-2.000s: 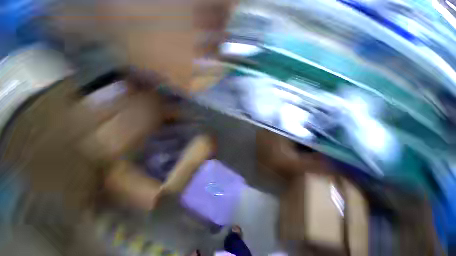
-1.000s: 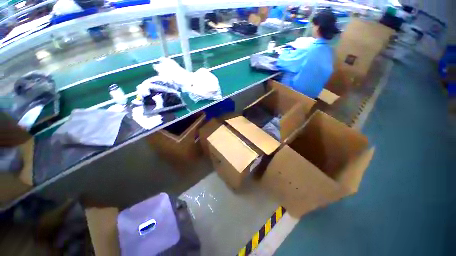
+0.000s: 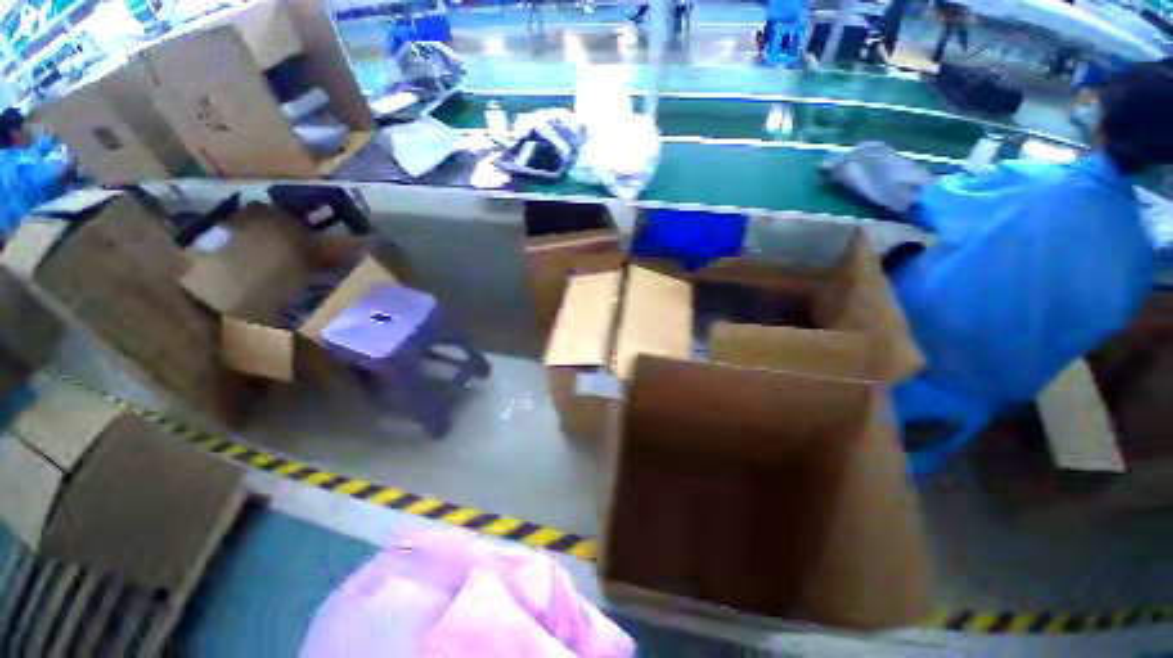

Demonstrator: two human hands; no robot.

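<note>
Neither of my hands shows in the picture. A pink cloth-like shape (image 3: 470, 604), perhaps my clothing, is at the bottom edge. Nearest in front stands a large open cardboard carton (image 3: 740, 495), its dark inside facing me and no contents visible. Behind it is a smaller carton (image 3: 618, 321) with its flaps nearly closed, beside another open carton (image 3: 791, 345). A purple stool (image 3: 381, 321) stands left of them, next to an open carton (image 3: 264, 347).
A person in blue (image 3: 1029, 283) is at the bench on the right; another blue sleeve (image 3: 26, 180) shows far left. Grey and clear bags lie on the green bench (image 3: 733, 180). Yellow-black tape (image 3: 373, 495) crosses the floor. A carton and wooden pallet (image 3: 77, 611) are at lower left.
The view has turned right and pulled back from the bench. The large open carton is now straight ahead, and the stool appears farther away. The person in blue appears nearer, at the right.
</note>
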